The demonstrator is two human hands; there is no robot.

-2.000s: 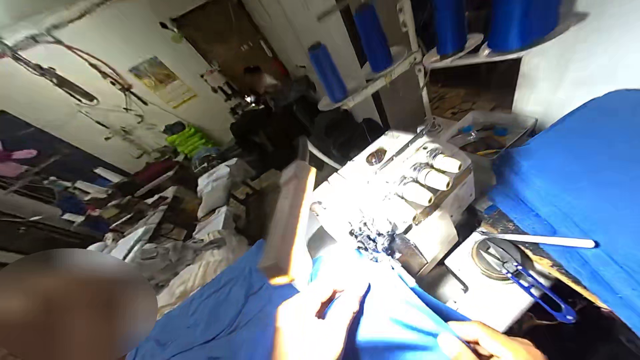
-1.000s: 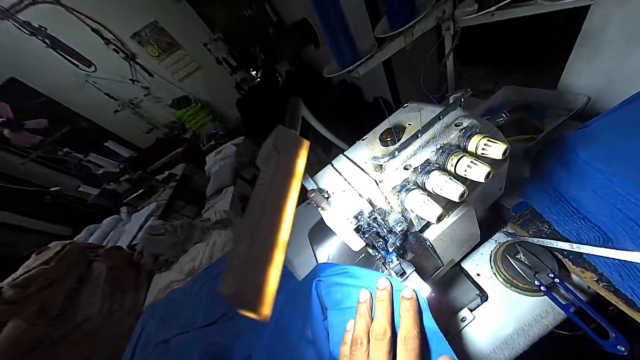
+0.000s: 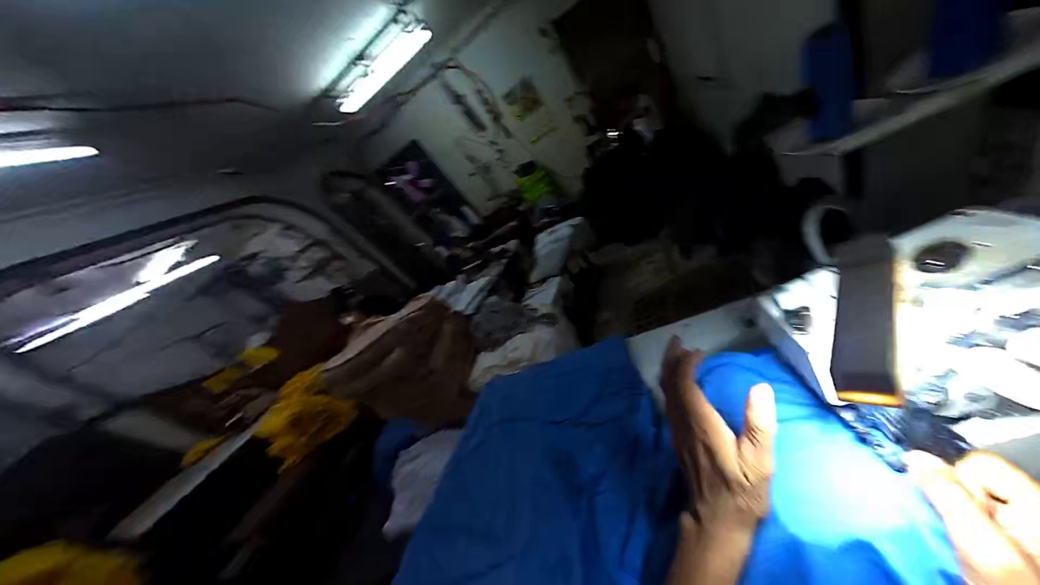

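Blue fabric [image 3: 561, 455] lies over the machine table and hangs toward the lower middle. My left hand [image 3: 723, 455] rests edge-on against the fabric, its thumb and fingers apart. At the right edge, my right hand [image 3: 975, 504] is at the fabric beside the sewing area; glare and blur hide whether its fingers pinch the cloth. An overlock sewing machine [image 3: 967, 268] stands at the right, its needle area partly behind a light-coloured bar [image 3: 865, 317]. The machine's front is washed out by bright light.
Blue thread cones [image 3: 829, 81] stand on a rack [image 3: 894, 122] at the upper right. A brown cloth or sack [image 3: 414, 357], a yellow cloth bundle [image 3: 309, 414] and white cloth [image 3: 422, 479] lie left of the table. Lit tube lamps [image 3: 386, 69] hang overhead.
The view has swung left. A second ago one hand lay flat on the fabric near the needle area; now both hands show, the left upright with fingers spread from its thumb.
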